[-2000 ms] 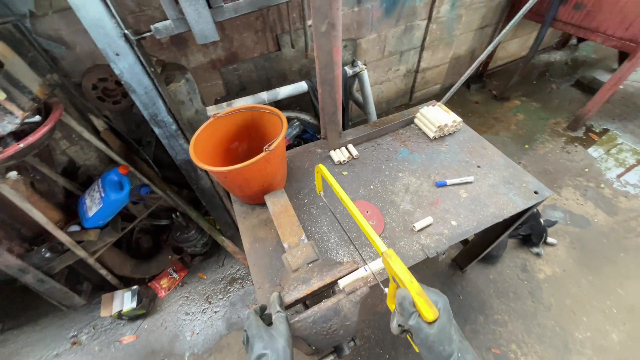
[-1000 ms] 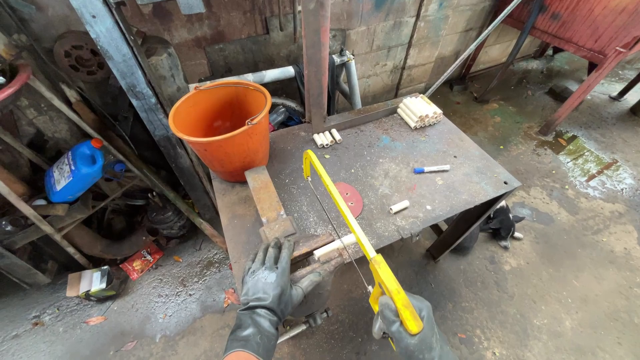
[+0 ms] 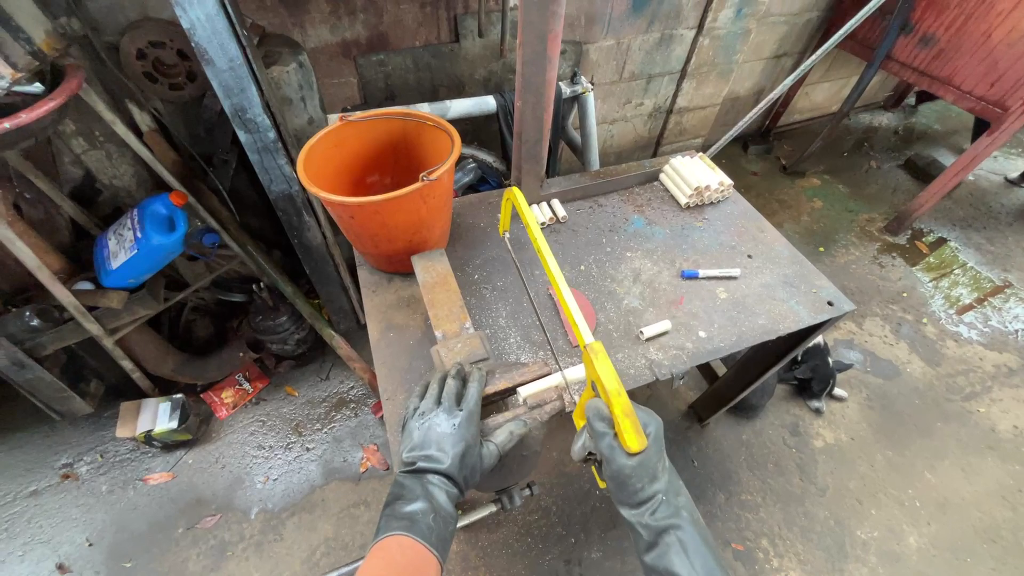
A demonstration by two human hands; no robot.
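Note:
My right hand [image 3: 628, 452], in a dark rubber glove, grips the handle of a yellow hacksaw [image 3: 560, 296]. The saw's blade rests on or just beside a cream plastic pipe [image 3: 552, 382], clamped between wooden pieces in a bench vise [image 3: 512, 472] at the table's near edge. My left hand [image 3: 448, 436], also gloved, lies with fingers spread on the vise, its fingertips by the metal block at the end of a rusty flat bar [image 3: 442, 296]. A short cut pipe piece [image 3: 654, 330] lies right of the saw, near a red disc [image 3: 574, 316].
On the metal table [image 3: 768, 248] are an orange bucket [image 3: 380, 188], a marker [image 3: 710, 274], several small pipe pieces [image 3: 552, 212] and a pipe stack [image 3: 696, 180]. A blue jug [image 3: 142, 240] stands left among scrap. A black-and-white dog [image 3: 812, 372] lies beside the table leg.
My left hand has moved up from below the table's near edge onto the vise, its fingers now spread. My right hand has kept hold of the hacksaw.

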